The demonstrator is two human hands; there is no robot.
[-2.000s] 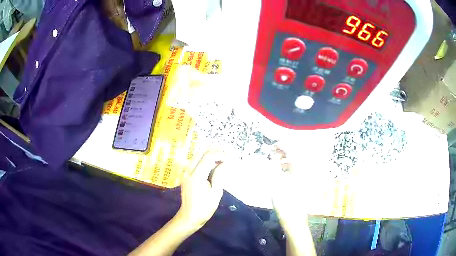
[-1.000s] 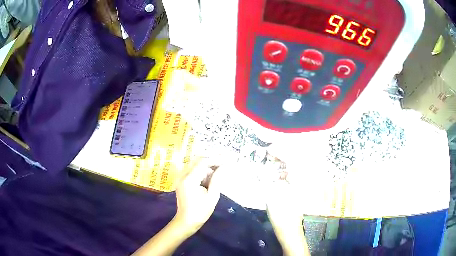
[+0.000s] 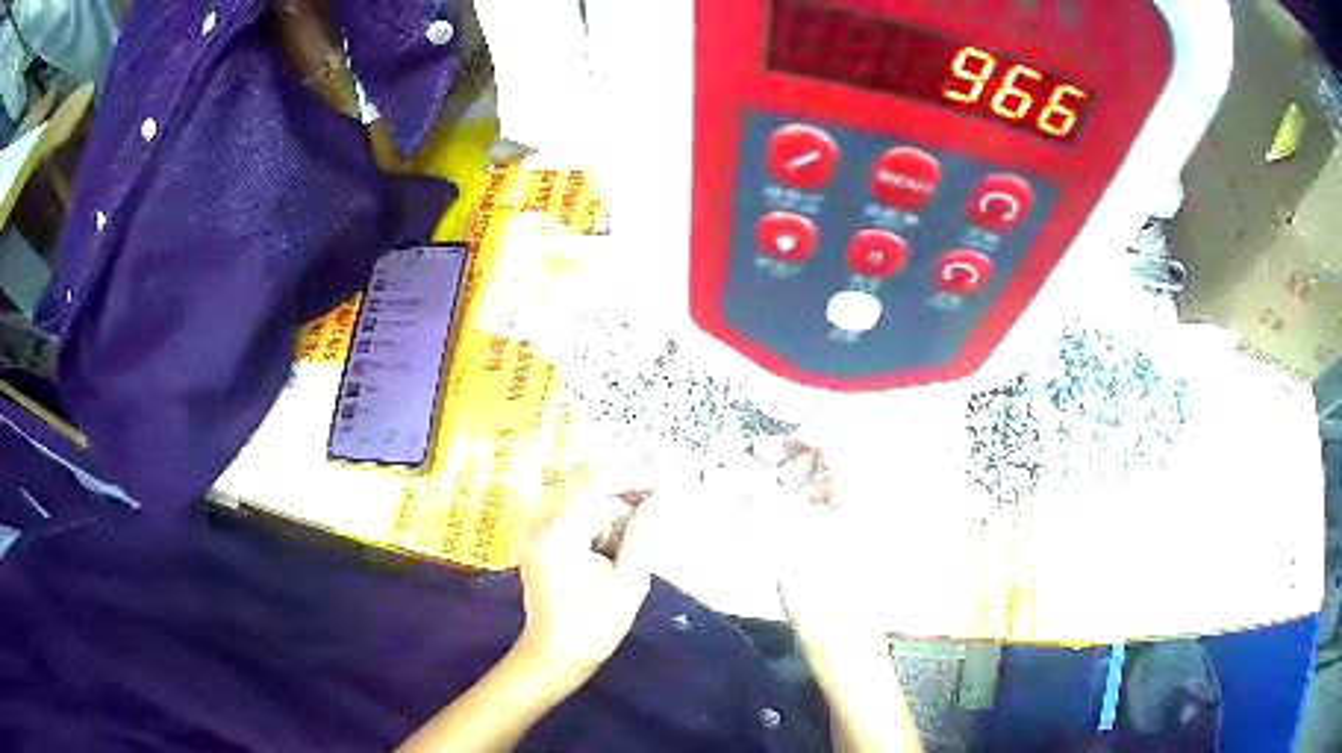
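The machine head [image 3: 920, 191] with its red and dark-grey panel reads 966. My left hand [image 3: 581, 566] is at the table's front edge, over the dark purple garment [image 3: 442, 633]; glare hides what its fingers hold. My right hand [image 3: 817, 537] reaches up below the machine head, its fingertips by the left pile of small buttons [image 3: 670, 397]; it is washed out by glare, so its grip is unclear. The garment lies over the lap and shows small round metal buttons. A second pile of small parts [image 3: 1111, 405] lies right of the machine head.
A phone [image 3: 398, 356] with a lit list lies on yellow printed tape [image 3: 508, 397] at the left. Another purple garment [image 3: 221, 265] with white buttons is heaped at the far left. A brown cardboard box [image 3: 1280, 280] stands at the right. The white tabletop [image 3: 1177, 574] is overexposed.
The view has shifted, so the machine panel sits further left. Both hands have stayed close to the same place, with small finger movements. The counter still reads 966.
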